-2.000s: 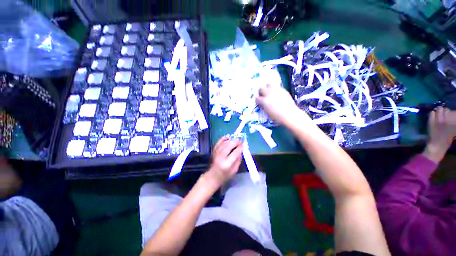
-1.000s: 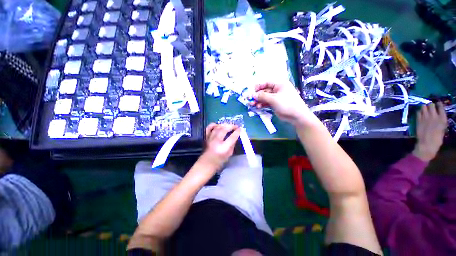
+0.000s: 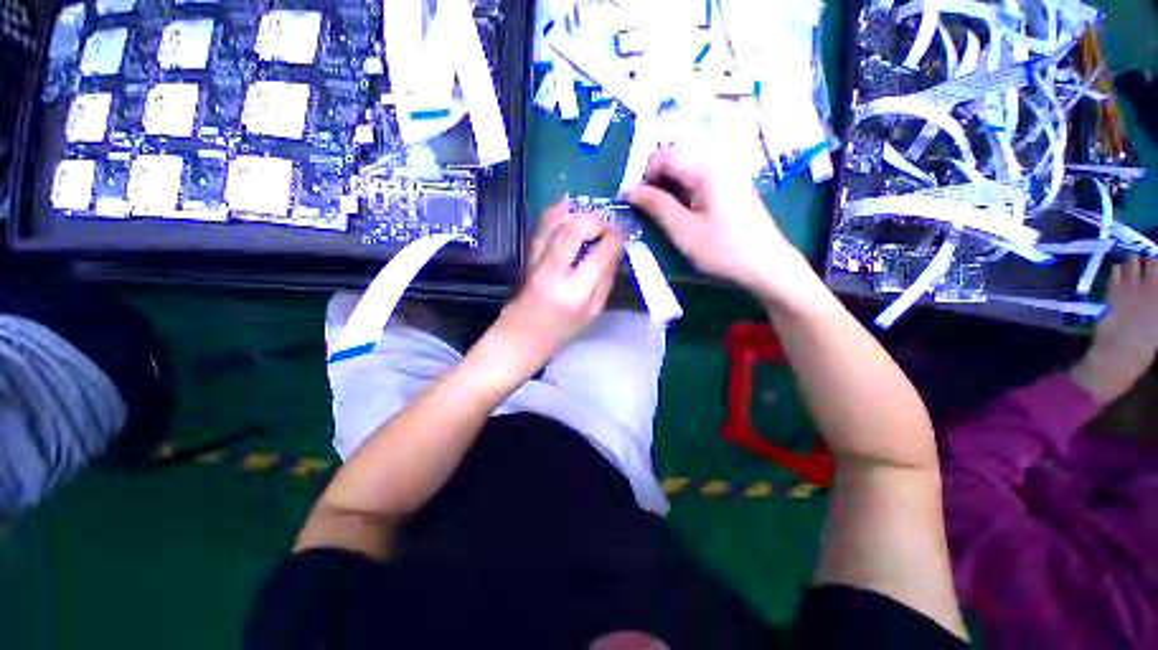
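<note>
My left hand (image 3: 568,273) holds a small dark circuit board (image 3: 602,212) at the bench's front edge, between the trays. One white ribbon cable (image 3: 654,285) hangs from the board down over the edge. My right hand (image 3: 707,216) is at the board's right end, thumb and finger pinched on a second white ribbon cable (image 3: 636,155) that rises from the board's far side. The fingertips hide the board's ends and where the cables meet it. Both hands are bare.
The loose cable pile (image 3: 749,76) lies behind my hands. The left board tray (image 3: 292,254) holds rows of boards; a blue-tipped cable (image 3: 391,295) hangs over its front. The right tray (image 3: 823,235) holds tangled cables. A red frame (image 3: 740,413) is below; another person's hand (image 3: 1128,311) is far right.
My right hand has come from the loose cable pile to the board in my left hand, with a cable. The view has moved closer and lower over the bench's front edge.
</note>
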